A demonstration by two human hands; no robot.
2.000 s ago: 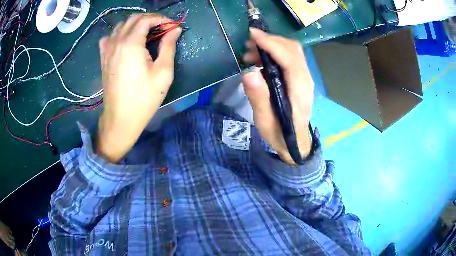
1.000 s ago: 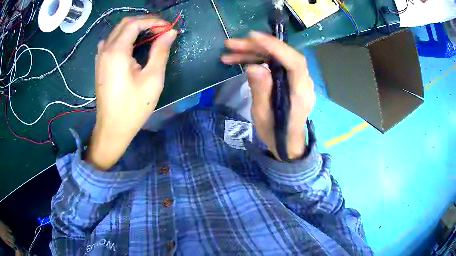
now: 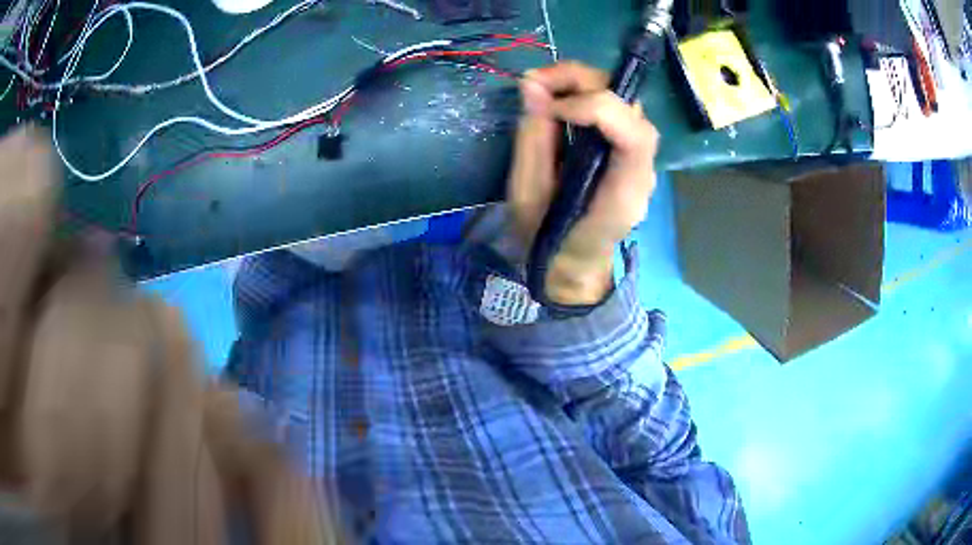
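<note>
My right hand (image 3: 586,170) holds the black soldering iron (image 3: 588,160), its metal end up and cut off by the top edge. Its fingertips are beside the end of a black and red wire; touching or not, I cannot tell. My left hand (image 3: 117,373) is large and blurred, close to the camera at the lower left; whether it holds anything I cannot tell. Red wires (image 3: 501,45) and a white cable (image 3: 203,119) lie on the dark green mat. A small black connector (image 3: 330,146) lies on the mat below the wires.
The yellow sponge in its black stand (image 3: 727,77) is at the upper right. An open cardboard box (image 3: 746,250) stands below the bench edge. Red-handled pliers (image 3: 920,66) lie far right. Solder bits (image 3: 442,112) are scattered on the mat. A white spool (image 3: 243,3) is cut off at the top.
My left hand has let go of the red wires and moved down and left, towards the camera. The wires now lie on the mat. The view has shifted.
</note>
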